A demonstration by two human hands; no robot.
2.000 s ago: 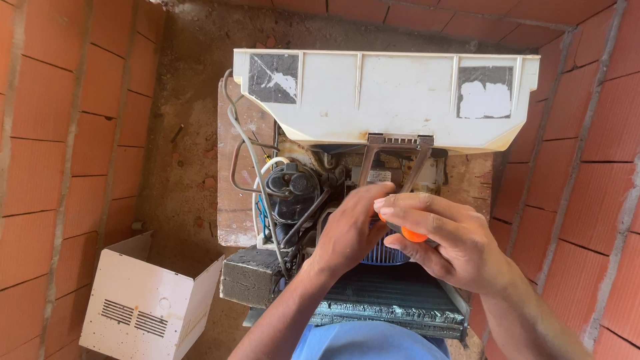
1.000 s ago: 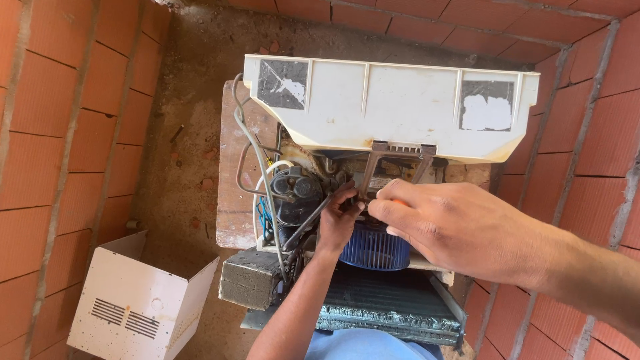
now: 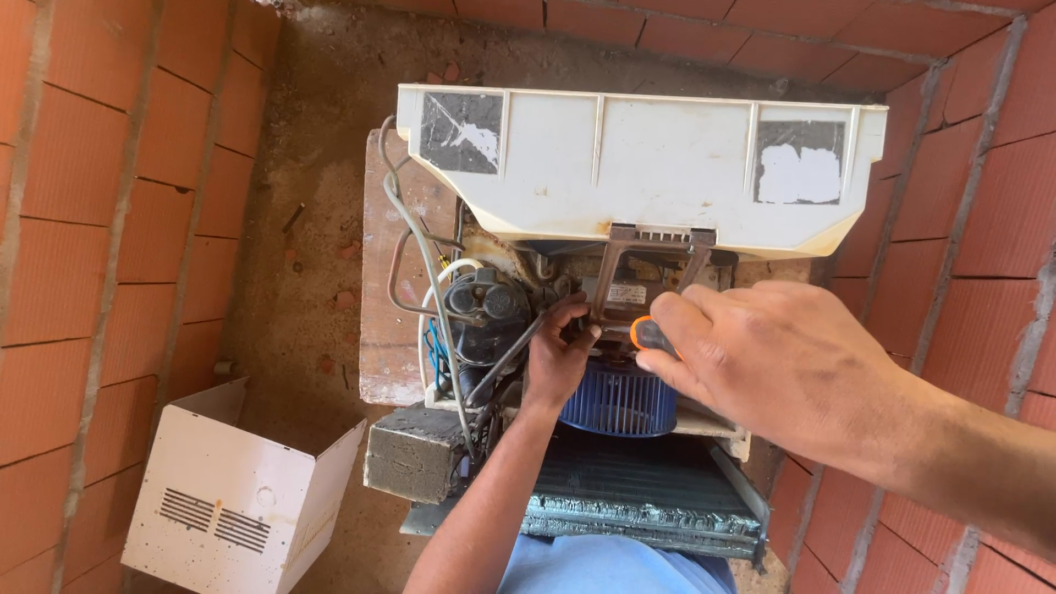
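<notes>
An opened air conditioner unit lies below me, its white plastic housing (image 3: 672,173) at the top. A brown metal bracket (image 3: 609,276) runs down from the housing over the motor (image 3: 639,294). The fingers of my left hand (image 3: 561,355) are at the bracket's lower left corner; whether they pinch a small part cannot be told. My right hand (image 3: 742,363) is closed around an orange and black tool handle (image 3: 652,334), just right of the bracket's lower end; the tool's tip is hidden. Below the hands is the blue blower wheel (image 3: 619,400).
Left of the motor stand the black compressor (image 3: 487,318) and bent tubes (image 3: 421,239). The finned coil (image 3: 635,487) lies nearest my body. A white metal cover (image 3: 223,495) stands on the floor at lower left. Brick walls (image 3: 82,272) rise on both sides.
My hands were together over the bracket's lower end two seconds ago; now they are apart, the left at its lower left corner, the right with the tool to the right.
</notes>
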